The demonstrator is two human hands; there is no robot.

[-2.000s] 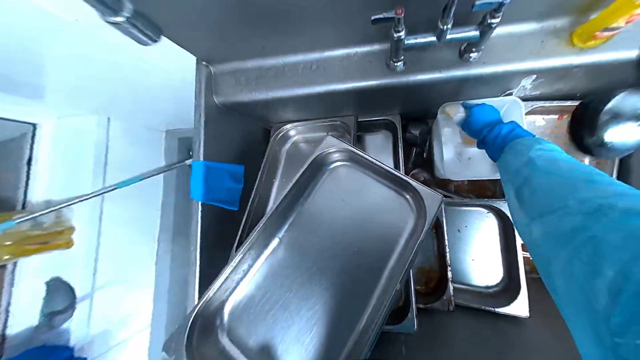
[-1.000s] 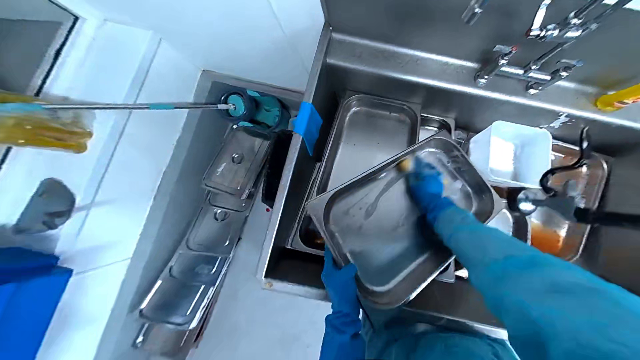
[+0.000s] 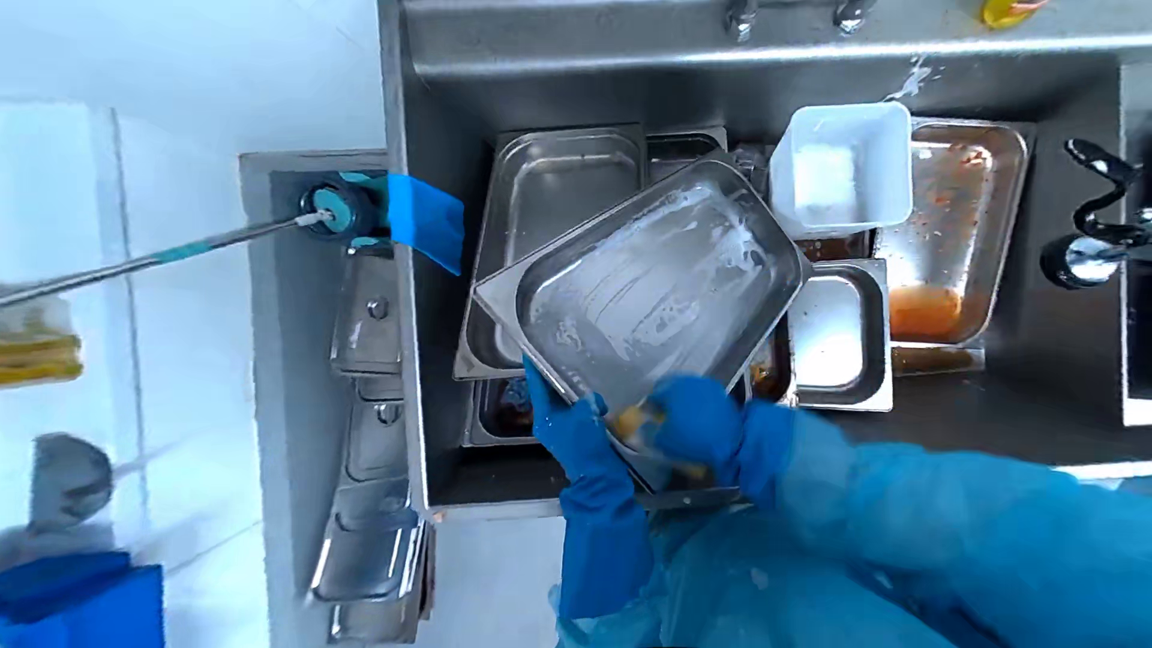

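A stainless steel food pan (image 3: 661, 279), streaked with whitish suds, lies tilted over other pans in the sink. My left hand (image 3: 576, 432), in a blue rubber glove, grips its lower left edge. In my right hand (image 3: 693, 427), gloved too and blurred, is a yellowish sponge (image 3: 634, 421) against the near end of the pan. To the pan's upper right stands a white plastic container (image 3: 841, 171). Beneath and around the held pan lie a long steel pan (image 3: 562, 193) and a small steel pan (image 3: 837, 337).
A food-soiled steel pan (image 3: 954, 234) with orange liquid lies on the right. Near the sink's right wall hangs a spray nozzle (image 3: 1080, 261). Blue cloth (image 3: 427, 220) drapes over the left sink rim (image 3: 409, 315). Beyond that rim are several steel lids (image 3: 373, 315) and a handled pole (image 3: 180, 252).
Two seconds ago my right hand was in the white container. Between one second ago and now, it has moved with the sponge from the pan's far part to its near end.
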